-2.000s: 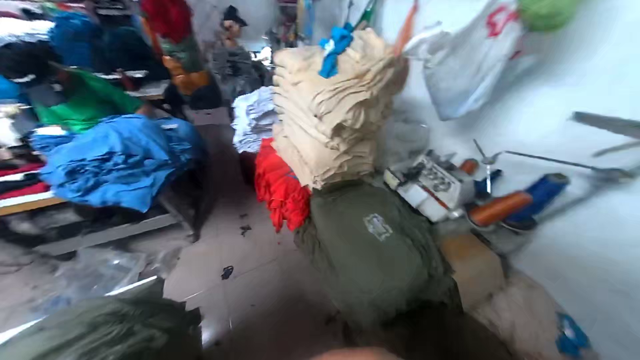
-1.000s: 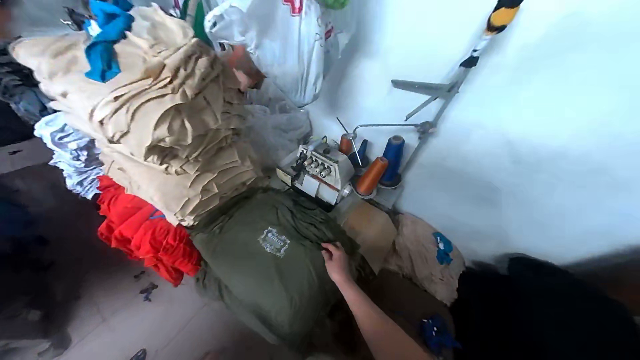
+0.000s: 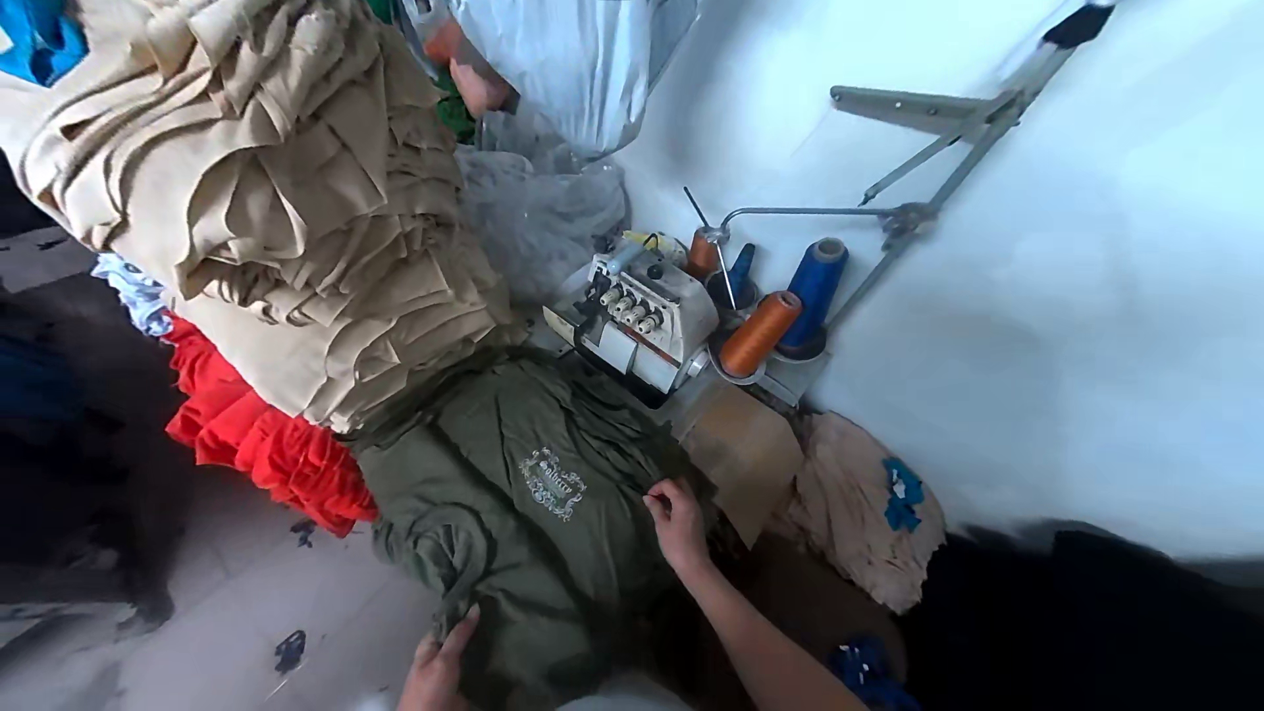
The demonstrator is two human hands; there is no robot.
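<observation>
A pile of dark green garments [image 3: 533,444] with a pale printed emblem on the top one lies in front of me. My left hand [image 3: 439,657] pinches a fold of the top green garment at its near left edge. On the pile's right side, my right hand [image 3: 679,523] holds a bit of the green cloth between thumb and fingertips. Just beyond the pile stands a white overlock sewing machine [image 3: 647,321], with an orange thread cone [image 3: 760,334] and a blue thread cone [image 3: 815,286] at its right.
Tall stacked beige fabric pieces [image 3: 286,178] rise at the left, above red cloth [image 3: 262,434]. A metal thread-stand arm [image 3: 948,188] extends along the white wall. Behind the machine are plastic bags [image 3: 553,212]. Beige cloth [image 3: 859,504] and a cardboard piece [image 3: 741,444] are at the right.
The view has swung right and closer to the green pile. My left hand has come into view at the garment's near edge; my right hand was on the pile's right side a second ago too.
</observation>
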